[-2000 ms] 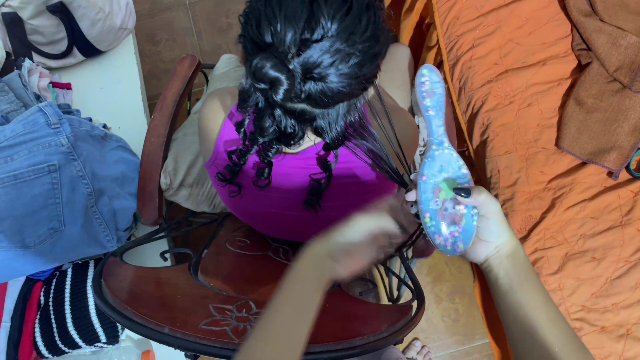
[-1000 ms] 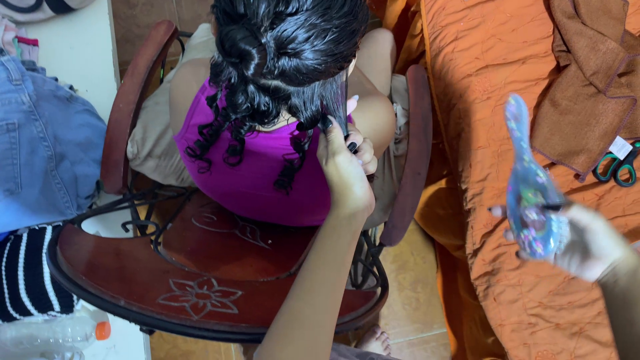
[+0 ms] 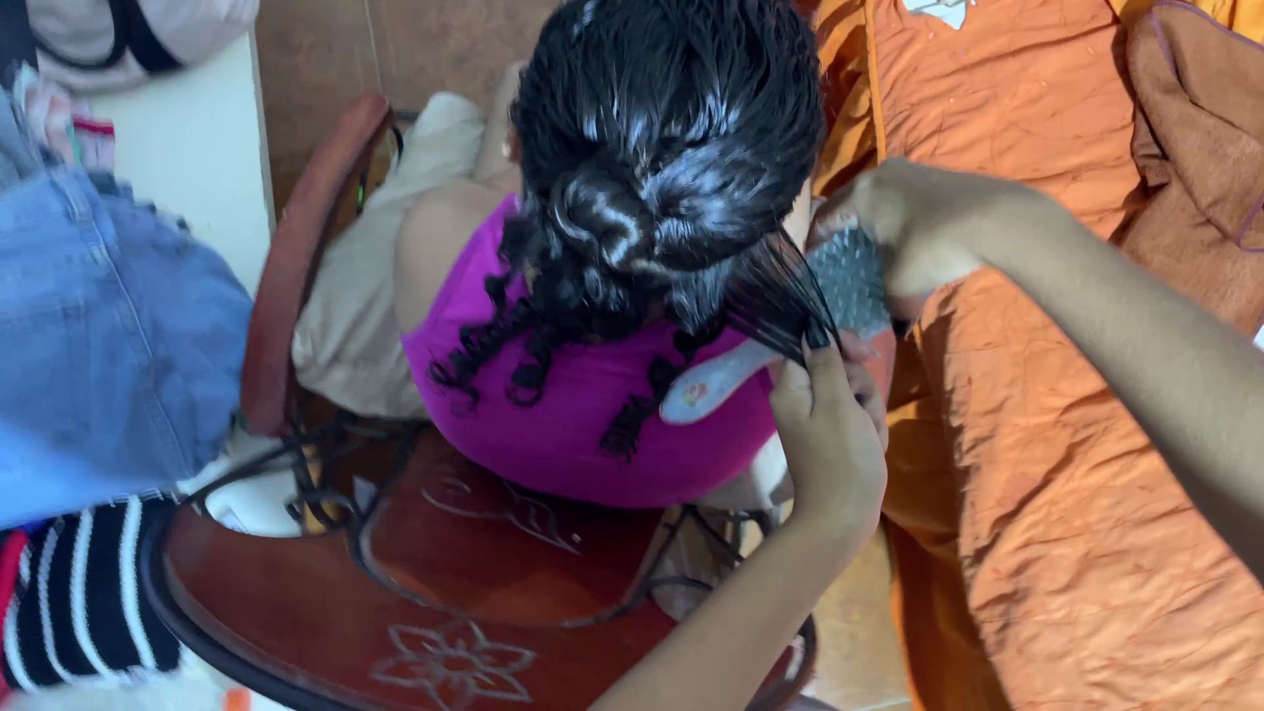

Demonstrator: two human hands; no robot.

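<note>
A seated person with dark wet hair (image 3: 671,118) and a magenta top (image 3: 592,415) is seen from behind and above. Part of the hair is gathered in a twisted bun (image 3: 602,219), and curled strands hang below it. My left hand (image 3: 834,425) grips a lock of hair (image 3: 775,296) pulled out to the right of the head. Around the bristled head of a paddle hairbrush (image 3: 847,281) closes my right hand (image 3: 904,232), its fingers partly hidden. The brush handle (image 3: 716,383) points down and left, behind the lock and over the magenta top.
The person sits in a wooden chair with a carved back (image 3: 454,652) and a curved armrest (image 3: 311,247). An orange bedspread (image 3: 1076,444) with a brown cloth (image 3: 1195,128) lies at right. Folded jeans (image 3: 99,336) and striped fabric (image 3: 94,592) lie on a white surface (image 3: 202,138) at left.
My right hand has brought the hairbrush from over the bed at right to the hair. My left hand has moved from close to the head out along the lock.
</note>
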